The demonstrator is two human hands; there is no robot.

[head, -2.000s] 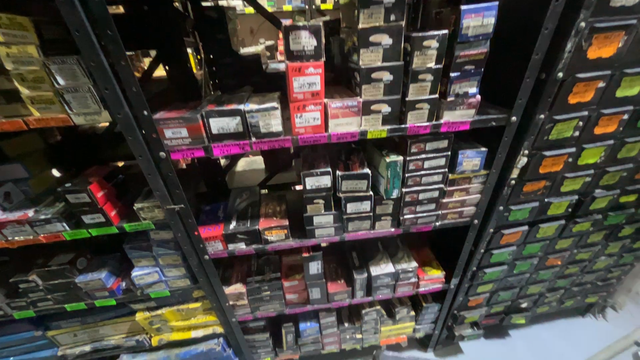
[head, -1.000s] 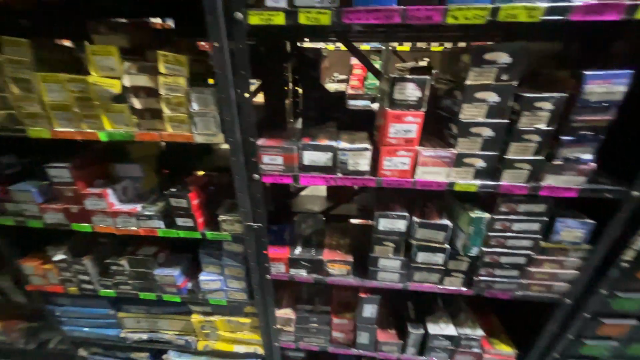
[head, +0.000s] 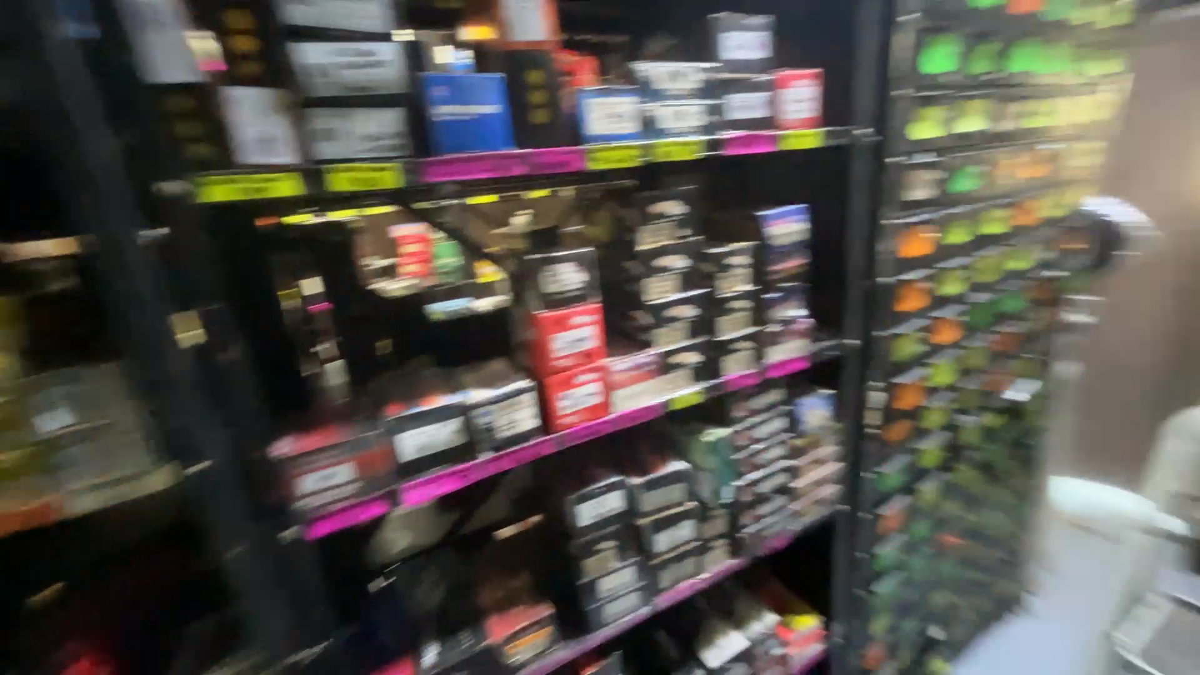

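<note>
Neither my left hand nor my right hand shows in the view. Before me stands a black metal shelving rack, its shelf edge [head: 525, 459] lined with pink label strips. Two red boxes [head: 572, 366] are stacked on the middle shelf, with a dark box on top of them. A blue box [head: 467, 112] sits on the shelf above. Small dark cartons [head: 605, 553] with white labels are piled on the shelf below. The picture is blurred, so the labels are unclear.
A black upright post [head: 858, 309] stands at the rack's right end. Beyond it is a bank of small drawers [head: 947, 328] with green, yellow and orange labels. A rounded white object [head: 1106, 506] is at the lower right. Another dark post [head: 187, 375] crosses the left side.
The view has swung and now shows the middle rack more closely, with the upper shelf's boxes in sight. No hand appears in any frame.
</note>
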